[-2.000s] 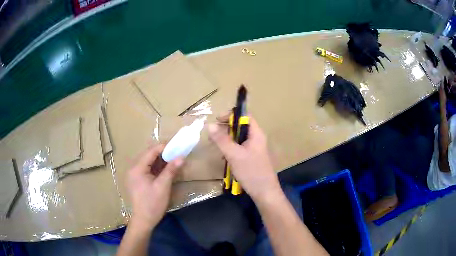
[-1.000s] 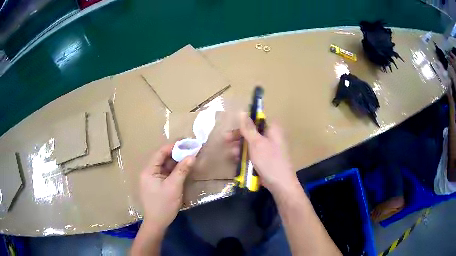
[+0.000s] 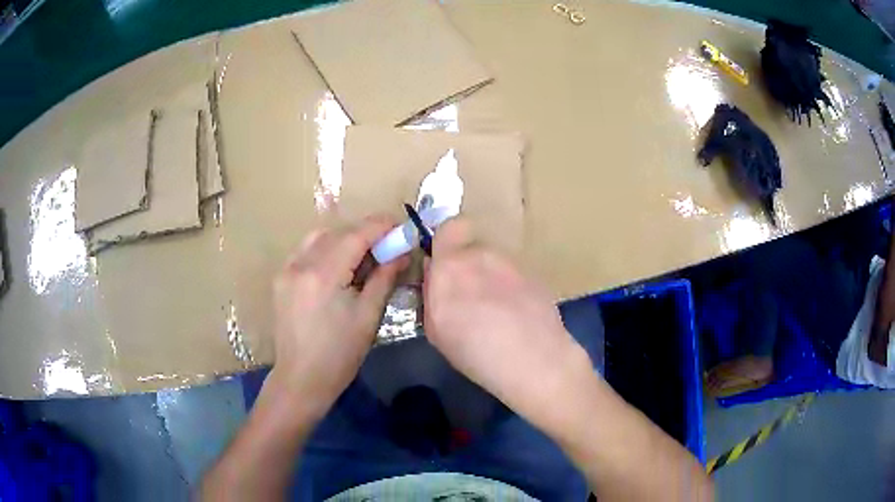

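My left hand [image 3: 329, 299] grips the white bottle base [image 3: 394, 243] between thumb and fingers. My right hand [image 3: 481, 294] is closed around the utility knife [image 3: 419, 227]; only its dark front end shows, against the white plastic, and the rest is hidden by the hand. The white bottle top [image 3: 444, 183] with its pointed nozzle is just beyond the knife, nozzle pointing away from me. Whether it is still joined to the base is not clear. A cardboard pad [image 3: 481, 167] lies flat under the work.
More cardboard pads [image 3: 388, 59] lie beyond and at the left [image 3: 162, 172]. Two black bundles [image 3: 751, 157], a yellow tube [image 3: 724, 63] and small yellow rings [image 3: 568, 13] lie to the right and back. A blue crate [image 3: 687, 363] stands below the bench edge. A person sits at far right.
The knife has come from the right onto the white plastic, and both hands are close together. The bottle's cut opening no longer faces me. The view has tilted down.
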